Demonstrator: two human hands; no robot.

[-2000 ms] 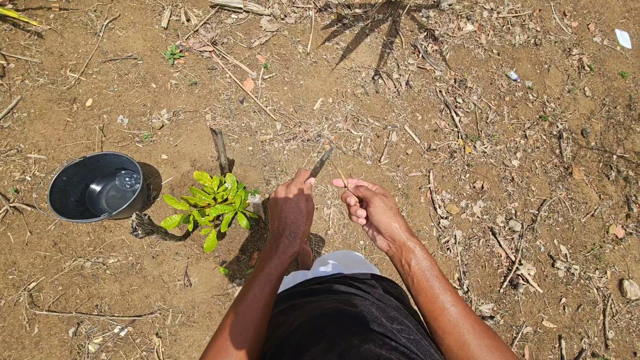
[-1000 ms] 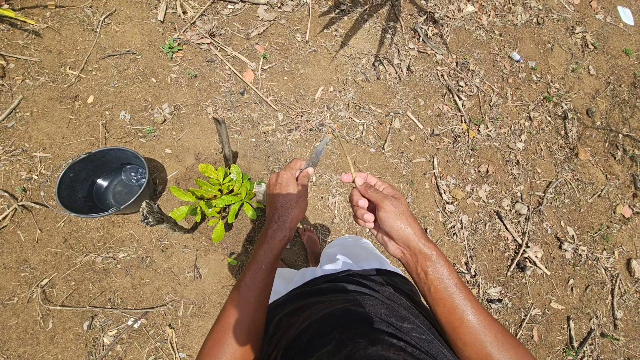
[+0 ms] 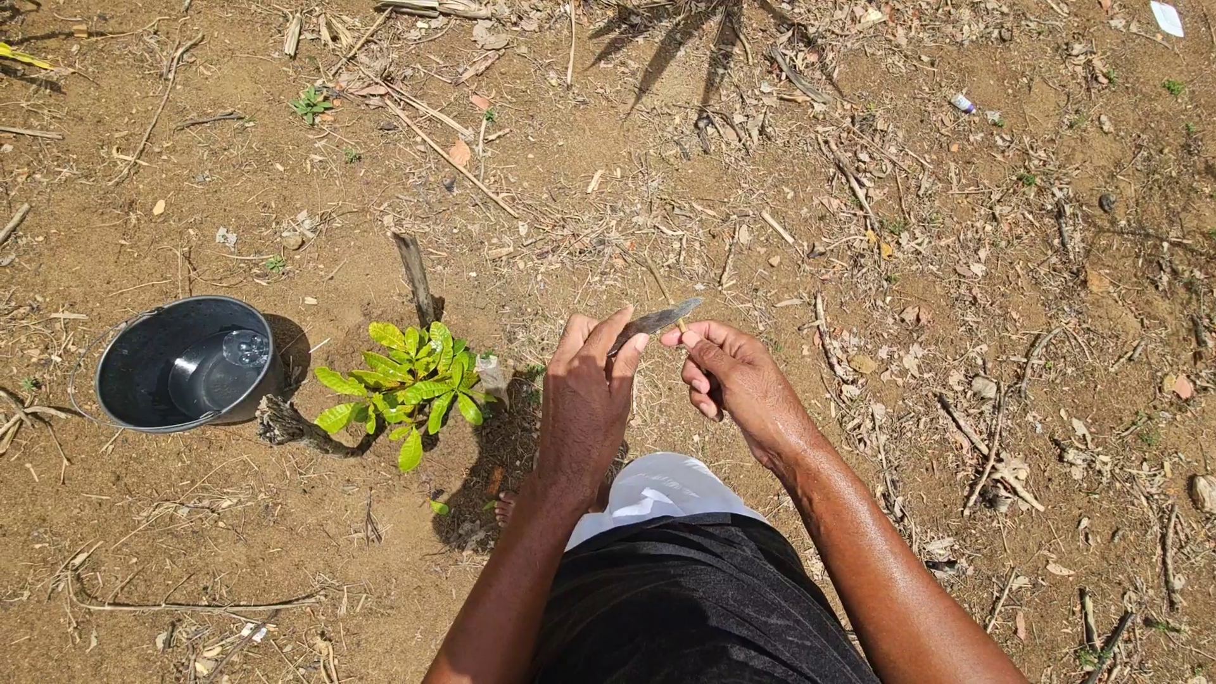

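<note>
My left hand (image 3: 587,394) grips a knife, whose grey metal blade (image 3: 657,321) points up and to the right; its handle is hidden in the fingers. My right hand (image 3: 736,380) pinches a thin brown stick (image 3: 657,275) between thumb and forefinger. The blade lies across the stick near those fingertips; whether the two touch is hard to tell. Left of my left hand grows a small plant with bright green leaves (image 3: 408,380), beside a short upright stump (image 3: 415,275).
A black plastic bucket (image 3: 133,380) with a wire handle lies tilted at the left, a clear object (image 3: 245,349) inside it. Between it and the plant is a rough broken stump (image 3: 299,427). Dry sticks and leaves litter the soil, and a small white item (image 3: 1167,18) lies at the upper right.
The blade has come from beside the stick to lie across it near my right fingertips. My left hand has turned and moved nearer to my right hand.
</note>
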